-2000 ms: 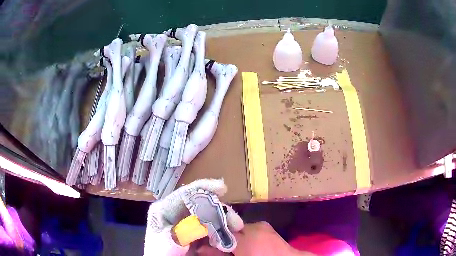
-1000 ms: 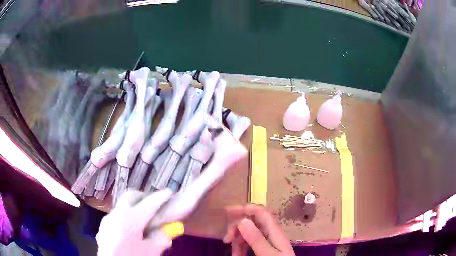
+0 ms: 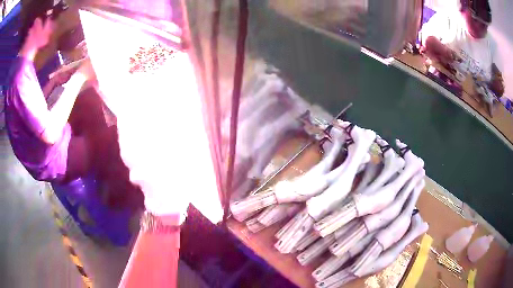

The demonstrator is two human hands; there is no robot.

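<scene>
White-grey limb-shaped parts [image 3: 337, 194] lie piled on the brown bench, grooved ends towards me and black-banded knobbed ends away. My left forearm rises from the bottom edge. The knit cuff of my left hand [image 3: 161, 211] shows left of the pile, but the glove above it merges with a very bright white area. Its fingers and anything in them cannot be made out. My right hand is out of the picture.
Two white squeeze bottles [image 3: 460, 238], thin sticks [image 3: 449, 261] and yellow tape [image 3: 418, 264] are at lower right. A green belt [image 3: 349, 79] runs behind. A seated person [image 3: 36, 124] is at left, another person [image 3: 469, 45] at upper right. A dark rod [image 3: 292, 160] lies beside the parts.
The view has swung left, so the bench now sits at lower right. My left hand has left the pile's front with its part, now indistinguishable. My right hand has gone out of view.
</scene>
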